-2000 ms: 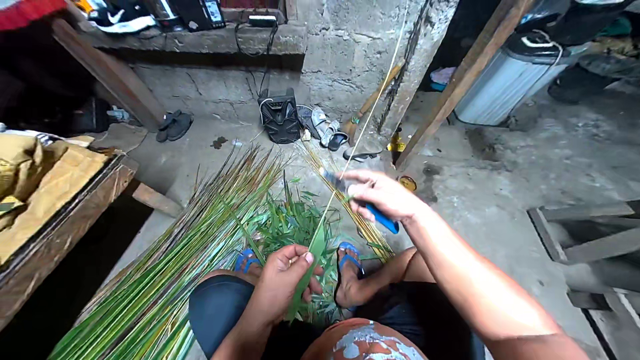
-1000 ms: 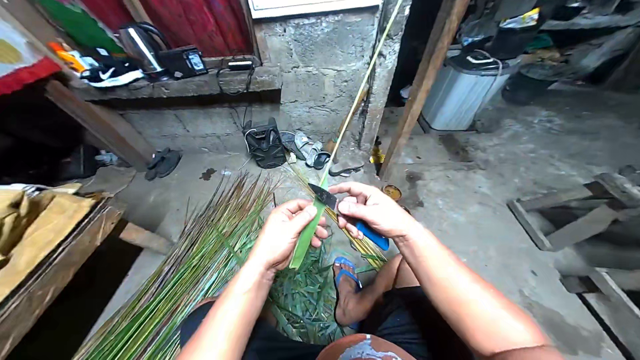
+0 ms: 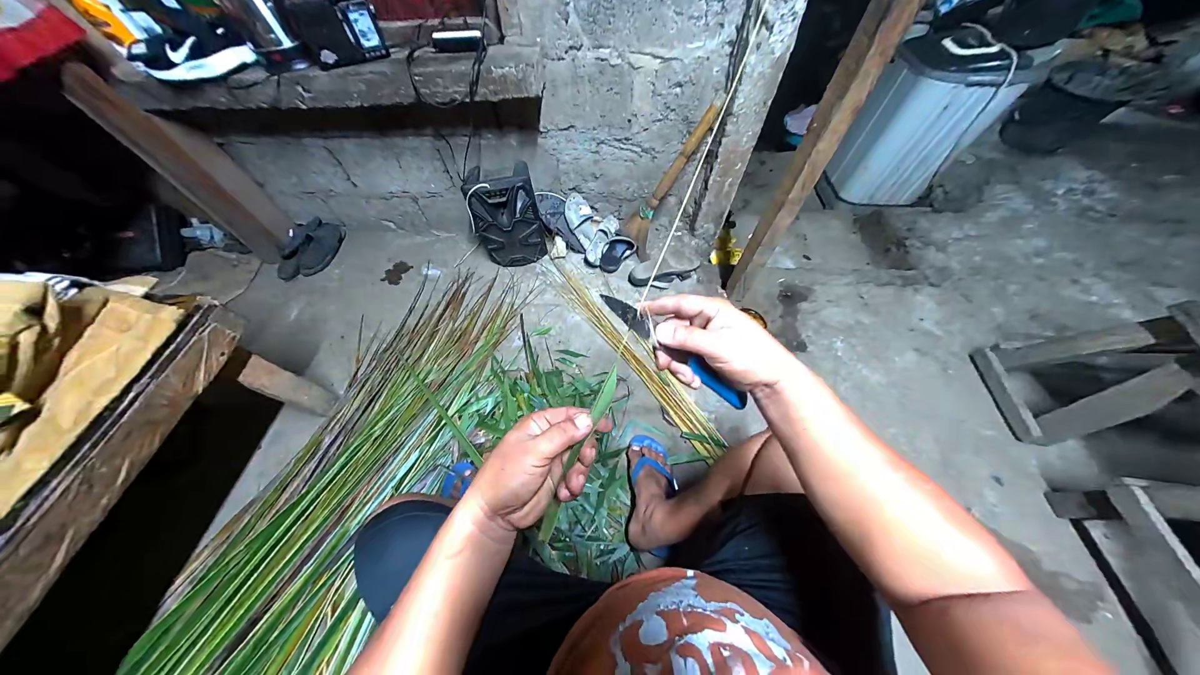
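Note:
My left hand point(image 3: 544, 464) grips a green leaf strip point(image 3: 603, 398), its tip pointing up between thumb and fingers. To its right, my right hand point(image 3: 717, 347) holds a knife with a blue handle point(image 3: 717, 382) and dark blade point(image 3: 626, 315), and pinches a thin pale leaf rib point(image 3: 682, 202) that rises toward the broom. Below my hands lies a heap of cut green leaf pieces point(image 3: 581, 506). Long green and brown leaves point(image 3: 319, 487) are piled at the left. A bundle of thin yellowish ribs point(image 3: 647, 370) lies on the floor behind the blade.
A black speaker-like device point(image 3: 506, 220), grey sandals point(image 3: 591, 230) and a broom point(image 3: 680, 164) stand by the block wall. A wooden bench point(image 3: 122, 459) is at the left, wooden frames point(image 3: 1087, 384) at the right. My foot in a blue slipper point(image 3: 652, 469) is beside the leaf heap.
A second ago my hands were together with the blade at the leaf strip. Now they are apart, my right hand farther up and right with the rib, my left with the leaf strip.

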